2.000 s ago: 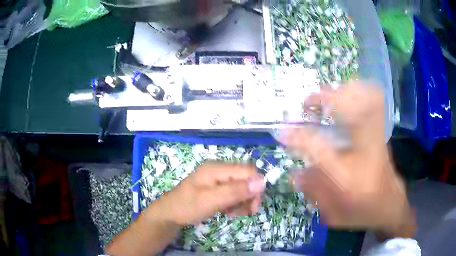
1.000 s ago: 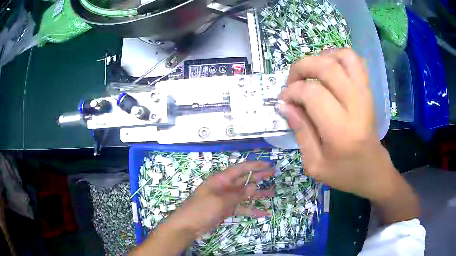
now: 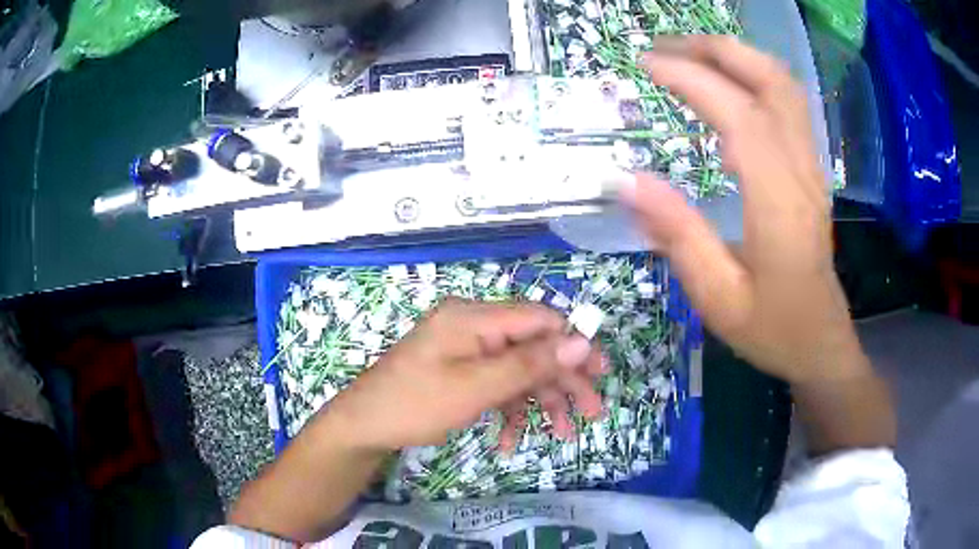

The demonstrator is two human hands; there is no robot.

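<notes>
My left hand (image 3: 462, 370) is over the blue bin (image 3: 696, 370), with a white wired connector (image 3: 585, 320) pinched at the thumb and index fingertips. The other fingers are spread and blurred. My right hand (image 3: 768, 204) is at the right end of the bright metal insertion fixture (image 3: 515, 139), thumb and fingers apart, with nothing seen between them. A thin green lead (image 3: 633, 135) sticks out of the fixture's right end towards this hand. Glare hides detail in the nest.
Clear tub (image 3: 789, 54) of connectors behind my right hand. Pneumatic cylinder (image 3: 177, 172) with black-and-blue knobs at left. Control box (image 3: 440, 75) behind the fixture. Green bags at both back corners, blue bag (image 3: 912, 129) at far right. Grey bin of small parts (image 3: 225, 413) at lower left.
My right hand's fingers have opened and moved off the fixture's end. My left hand, spread a second ago, now pinches a white connector. The whole view has shifted, with the machine higher in it.
</notes>
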